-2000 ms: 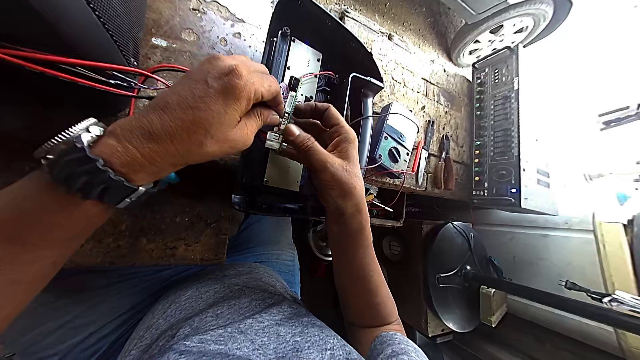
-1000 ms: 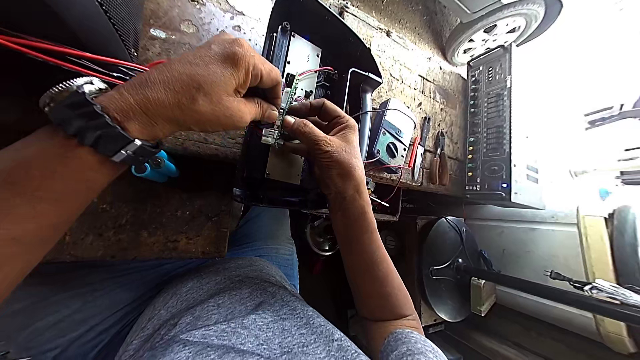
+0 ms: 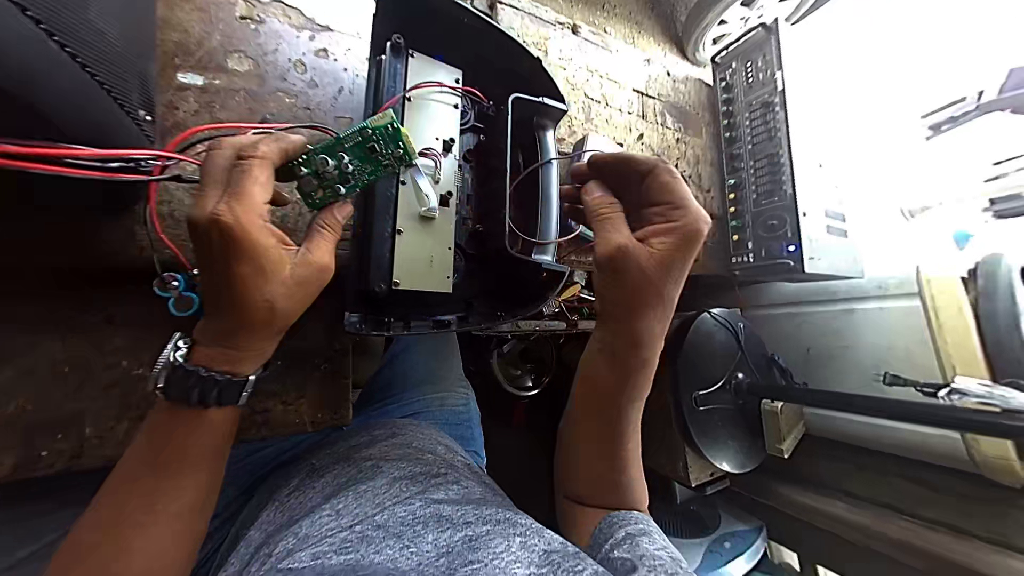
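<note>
My left hand holds a green circuit board by its left end, thumb below and fingers above. Silvery capacitors show on its face, and a white ribbon cable runs between the board's right end and a pale metal plate. That plate lies in an opened black plastic housing with a grey handle. Right of the handle, my right hand pinches a thin dark wire between thumb and fingers; its fingertips are partly hidden. Red and black wires cross the plate's upper part.
Red and black cables run in from the left, near a black ribbed case. Blue-ringed parts hang beside my left wrist. An audio mixer stands at the right, above a round black stand base.
Both hands were together at the board over the plate. My left hand now has the board further left, tilted, and my right hand has moved right, past the handle.
</note>
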